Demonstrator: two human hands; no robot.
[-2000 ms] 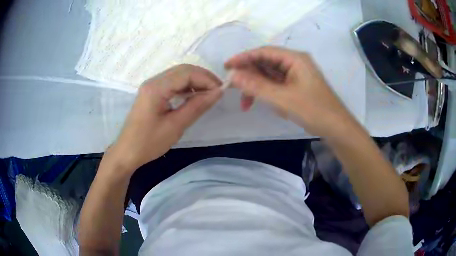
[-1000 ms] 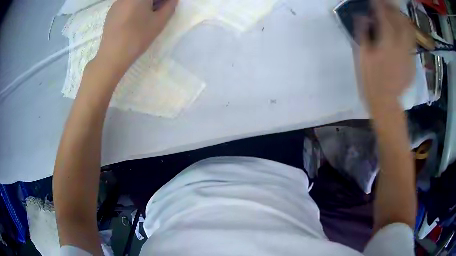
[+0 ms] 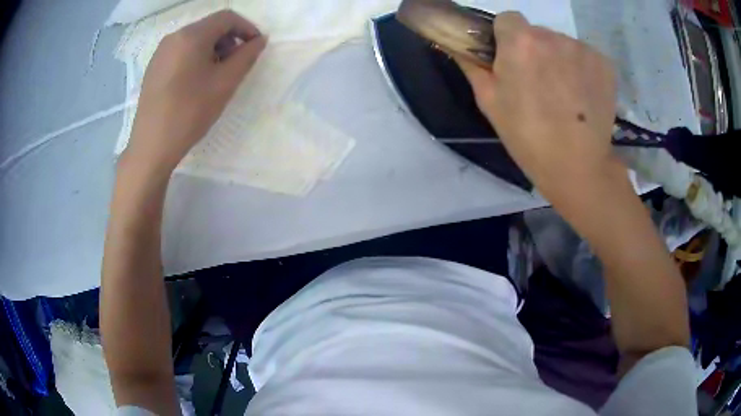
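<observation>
The cream lace garment panel (image 3: pixel 268 150) lies on the white table cloth, with a curved cut-out edge right of my left hand. My left hand (image 3: pixel 191 81) is over the panel's upper left part, fingers curled and fingertips together at the lace; whether they pinch anything is hidden. A narrow white tape (image 3: pixel 73 136) runs in from the left to beneath my left wrist. My right hand (image 3: pixel 552 97) is closed around the brown wooden handle of the dark electric iron (image 3: pixel 431 89). The iron is right of the panel, its pointed end towards the upper left.
The white table cloth (image 3: pixel 244 231) ends in a front edge near my white top. A shiny metal frame (image 3: pixel 700 65) stands at the right edge. The iron's dark cord (image 3: pixel 642 136) runs right from my hand. Off-white stacked pieces (image 3: pixel 81 361) hang low at left.
My right hand has gone from the work to the iron, gripped it and brought it left towards the panel. My left hand has moved left; the panel lies lower and turned.
</observation>
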